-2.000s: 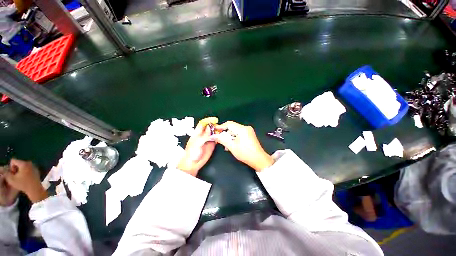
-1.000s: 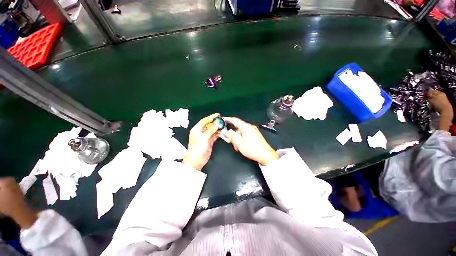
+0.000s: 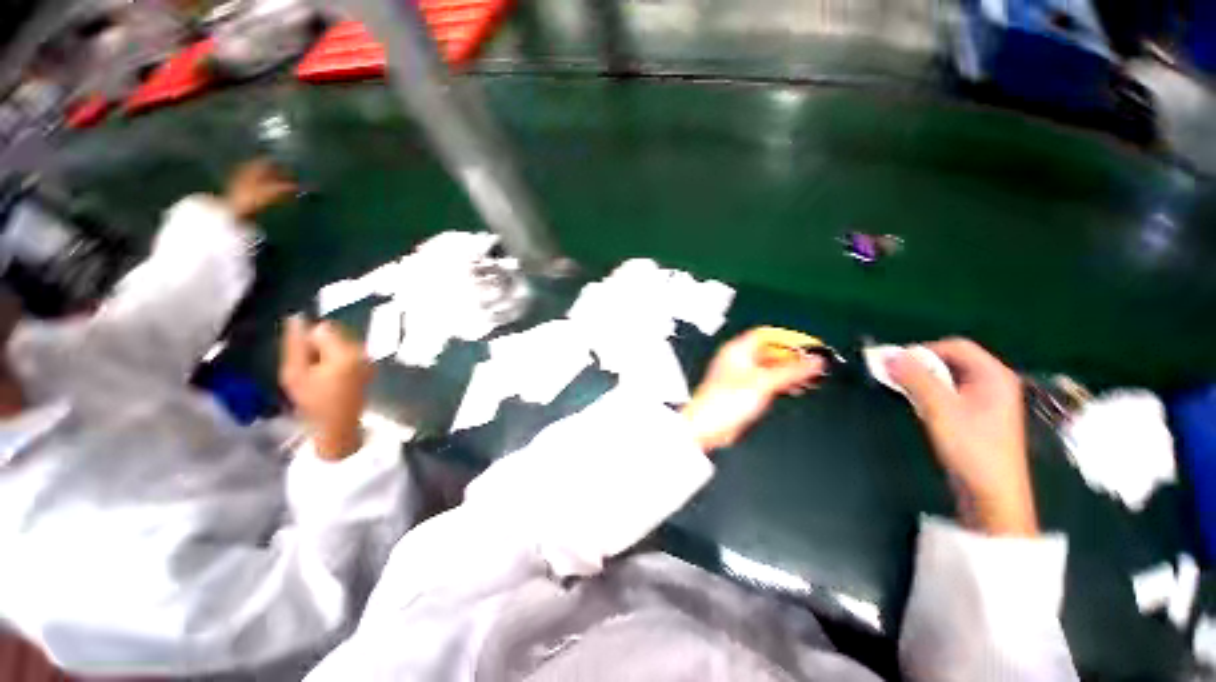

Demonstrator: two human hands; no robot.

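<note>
My left hand (image 3: 750, 381), with yellow finger cots, holds a small dark module (image 3: 816, 353) at its fingertips, blurred and partly hidden by the fingers. My right hand (image 3: 971, 410) pinches a white wipe (image 3: 886, 362), apart from the module. Another small module (image 3: 867, 247) with a purple glint lies on the green surface beyond my hands. Loose white wipes (image 3: 627, 320) lie left of my left hand.
A metal post (image 3: 460, 140) rises at left. A clear bottle (image 3: 504, 289) stands by more wipes (image 3: 434, 296). A neighbouring worker (image 3: 200, 493) reaches over the surface at left. Wipes (image 3: 1123, 437) and a blue bin (image 3: 1200, 446) are at right. Red trays (image 3: 350, 51) lie at the far left.
The view has swung left, so things appear further right. My hands have moved apart, the module staying in my left and the wipe in my right. The left neighbour shows more fully, one arm stretched out.
</note>
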